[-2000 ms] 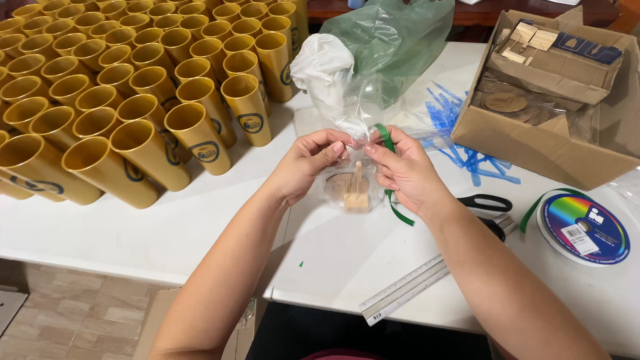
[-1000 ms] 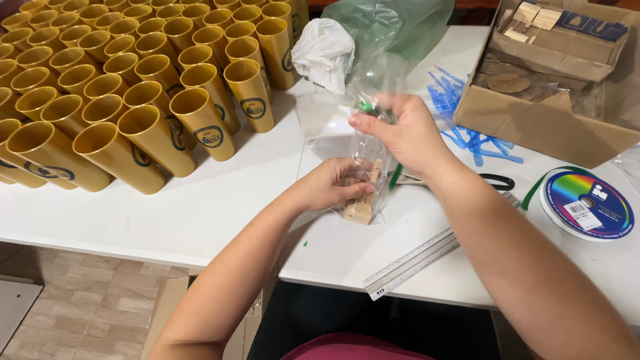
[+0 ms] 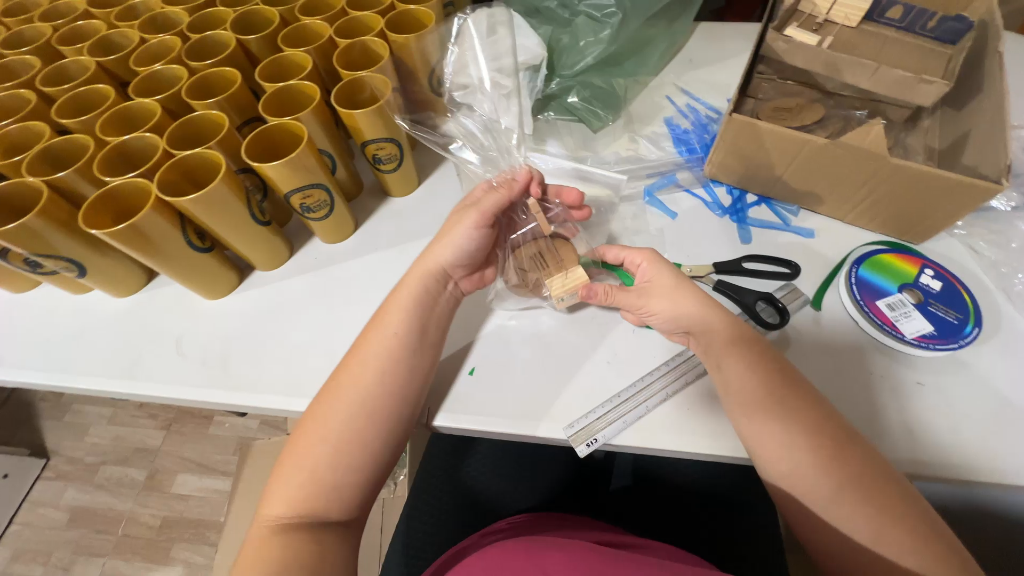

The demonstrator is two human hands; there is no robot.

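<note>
A clear plastic bag (image 3: pixel 484 96) stands up from my left hand (image 3: pixel 500 228), whose fingers close round its gathered neck. Inside the bag's lower part are a round wooden disc (image 3: pixel 538 264) and a light wooden block (image 3: pixel 567 286) with a thin wooden stick. My right hand (image 3: pixel 652 292) pinches a green ribbon (image 3: pixel 614 270) between thumb and fingers, beside the block; its thumb tip touches the bag at the block. Black-handled scissors (image 3: pixel 756 290) lie just right of that hand, partly over a ruler (image 3: pixel 640 392).
Many gold cups (image 3: pixel 300 180) with printed emblems fill the left. Blue strips (image 3: pixel 732 204) lie before a cardboard box (image 3: pixel 848 172) of wooden pieces. A ribbon spool (image 3: pixel 910 300) is at right. A green plastic bag (image 3: pixel 600 56) lies behind the hands.
My left hand has moved up from the bag's lower part to its neck. My right hand has come down from the upper part to beside the wooden block.
</note>
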